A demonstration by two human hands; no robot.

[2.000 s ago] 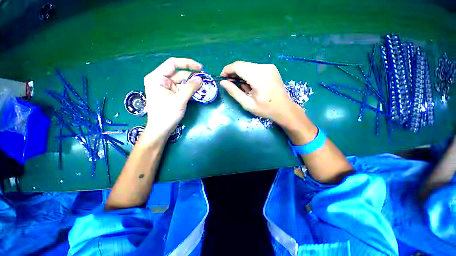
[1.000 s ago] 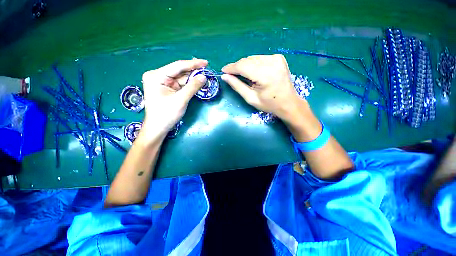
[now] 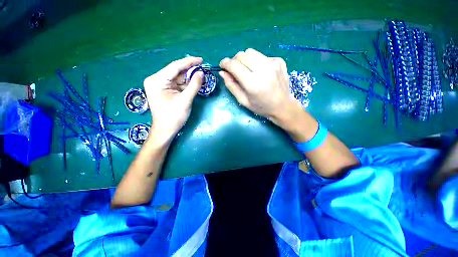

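Note:
My left hand (image 3: 170, 95) holds a round housing (image 3: 206, 84) by its left side, thumb over its rim, above the green bench. The housing is shiny silver and dark with rings inside. My right hand (image 3: 258, 83) grips slim dark tweezers (image 3: 217, 69), whose tip end reaches the housing's upper part. Most of the tweezers is hidden in the right hand. Any small part at the tip is too small to tell. Two more round housings lie left of my left hand, one upper (image 3: 136, 101) and one lower (image 3: 139, 134).
A bright heap of small metal parts (image 3: 301, 88) lies right of my right hand. Thin dark strips (image 3: 83, 118) lie crosswise at left. Ribbed part strips (image 3: 413, 70) lie at far right near a darker heap (image 3: 450, 62). A blue bin (image 3: 29, 133) stands at far left.
Both hands keep close together at the housing. The housing has tilted and moved slightly up. My right hand has shifted a little left, with the tweezers now at the housing's top.

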